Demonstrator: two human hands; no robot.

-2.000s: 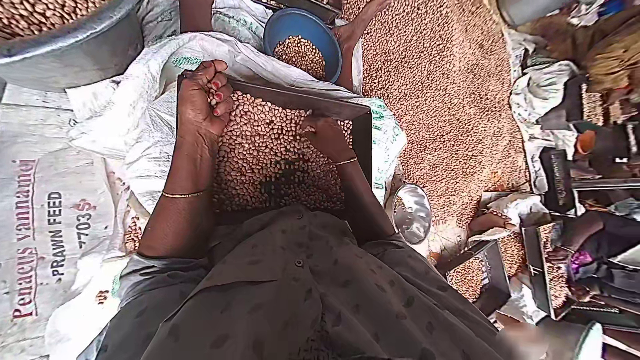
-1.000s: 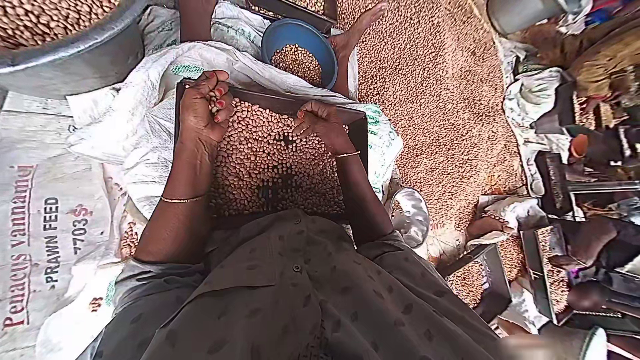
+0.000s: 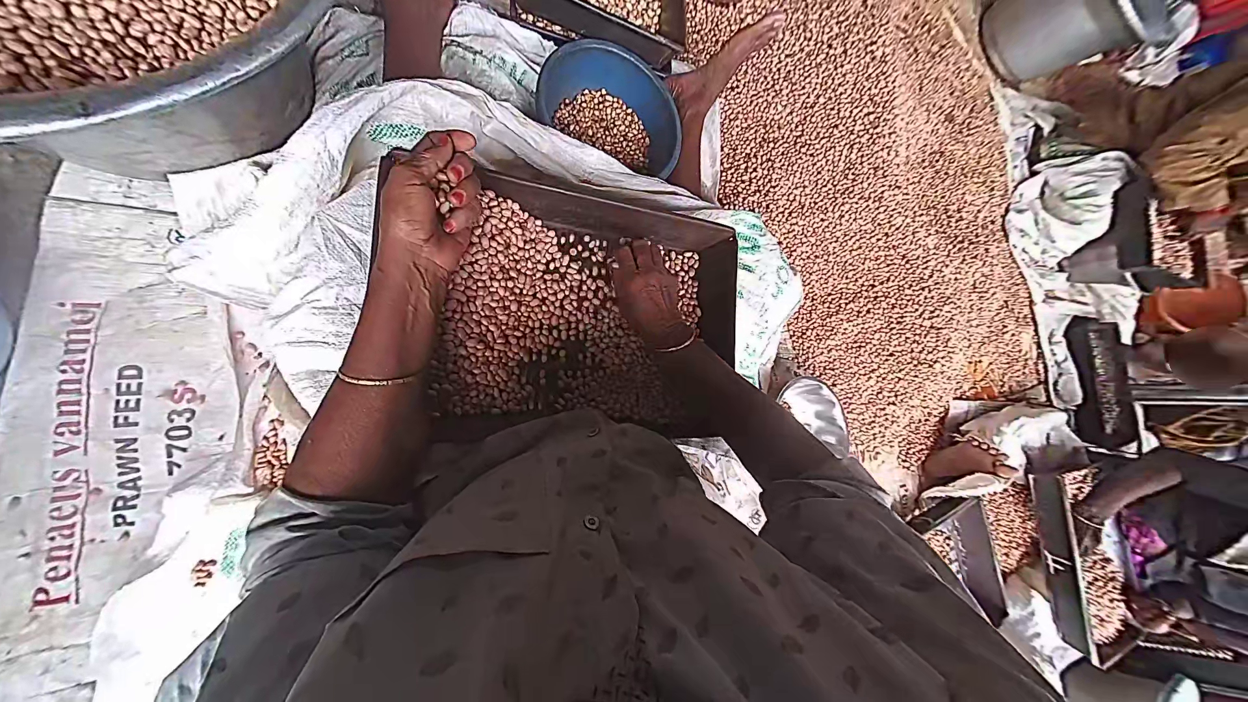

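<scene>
A dark rectangular tray lies across my lap, strewn with a layer of brown nuts or kernels, with dark patches of its bottom showing. Over the tray's far left corner is my left hand, palm turned up, fingers curled around several kernels. My right hand rests palm down on the kernels at the tray's right side; whether anything is under its fingers is hidden. Each wrist wears a thin bangle.
A blue bowl of kernels stands beyond the tray, near a person's bare foot. A large metal tub of kernels is at upper left. White woven sacks lie around. Kernels cover the floor at right, where co-workers sit with trays.
My right hand has moved from near the tray's far edge down onto the kernels at the right, its fingers now flatter. My left hand stays at the far left corner, still holding kernels.
</scene>
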